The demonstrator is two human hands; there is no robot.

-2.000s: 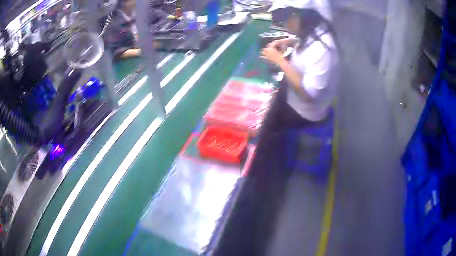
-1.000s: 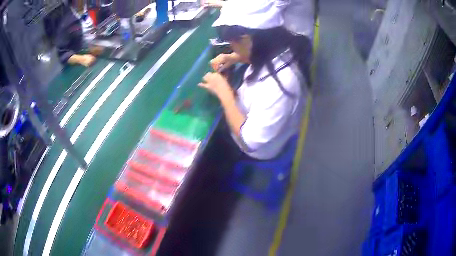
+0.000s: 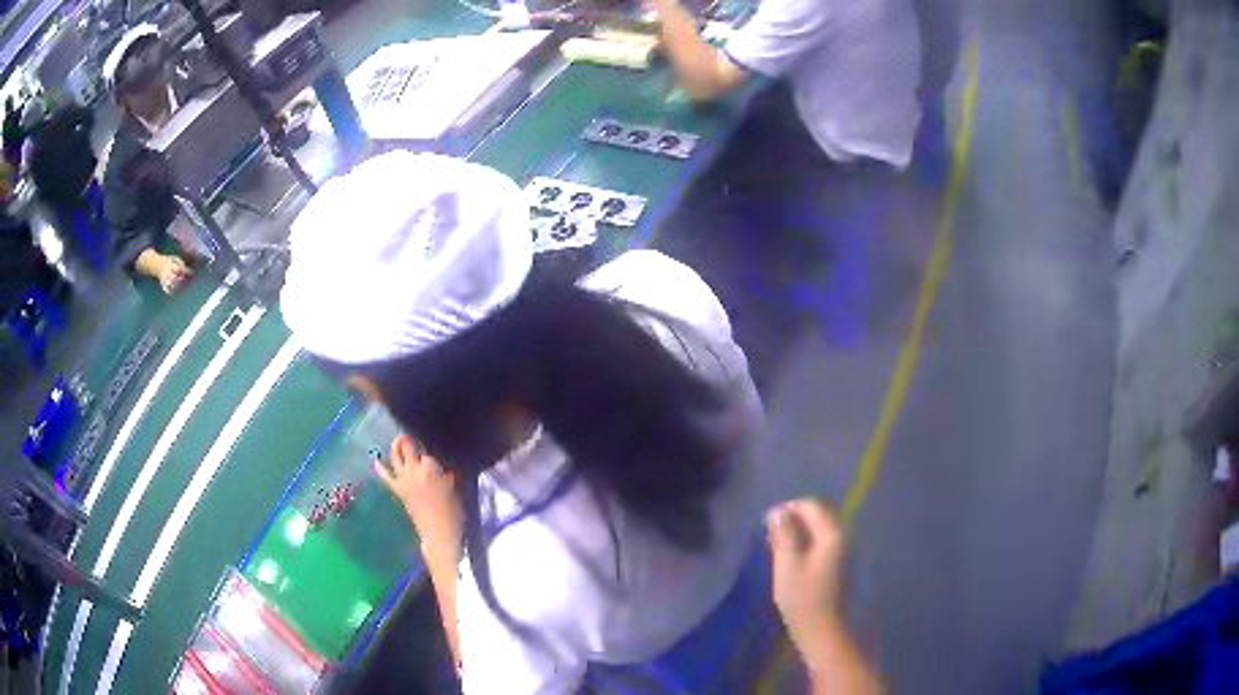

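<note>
My right hand (image 3: 810, 564) is raised over the aisle at the lower right of centre, slightly blurred, with its fingers curled in and nothing visible in it. My left hand is not in view. Nearest on the bench, a bright green mat (image 3: 319, 577) lies at the lower left. Small red-copper parts (image 3: 330, 506) lie in a loose group at its far edge. Clear trays with red strips (image 3: 252, 649) are cut off by the bottom edge. Flat metal plates with round seats (image 3: 582, 204) lie farther along the bench, partly hidden by a worker's cap.
A seated worker in a white cap (image 3: 408, 258) is close in front, one hand over the bench. Another worker in white (image 3: 842, 68) sits beyond. A person in dark clothing (image 3: 143, 177) is across the line. A yellow floor line (image 3: 913, 346) runs along the aisle; blue material (image 3: 1155, 645) is at lower right.
The view has moved along the line, so the seated worker is much nearer and the red bin has left the picture. My right hand has come into view. More metal plates now show.
</note>
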